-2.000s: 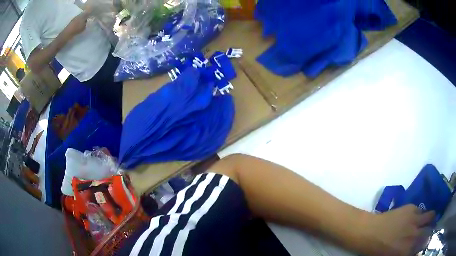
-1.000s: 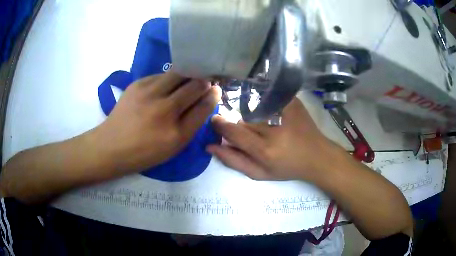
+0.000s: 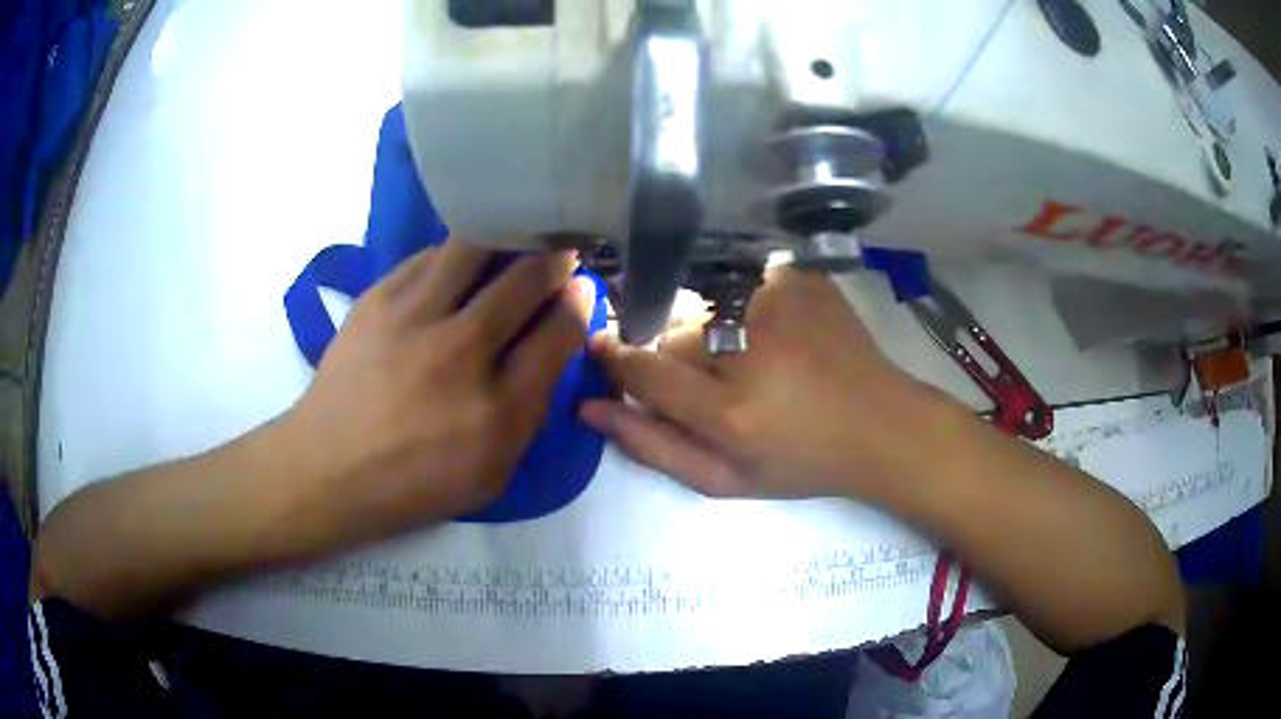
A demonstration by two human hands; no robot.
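A royal blue fabric panel [image 3: 545,480] with a rounded lower corner lies flat on the white table, its right edge at the needle area. A blue strip loop [image 3: 312,288] sticks out to its left. My left hand [image 3: 436,372] lies on the panel, fingertips pressing it beside the needle area. My right hand [image 3: 766,386] is right of the panel, its thumb and fingertips at the panel's edge below the needle area. The white sewing machine head [image 3: 520,134] and chrome guard [image 3: 666,169] hide the needle and presser foot. A lamp glows behind the guard.
Slim metal snips [image 3: 969,344] with a red end lie right of my right hand. A red lanyard [image 3: 944,618] hangs over the front edge. A ruler scale [image 3: 562,590] runs along that edge. A small orange part [image 3: 1219,368] is at far right, and a whitish plastic bag [image 3: 955,681] is below the table.
From the far-left reach, both hands came to the panel under the machine head. Over the last second the view shifted slightly, the hands stay nearly in place, and the logo print is now hidden.
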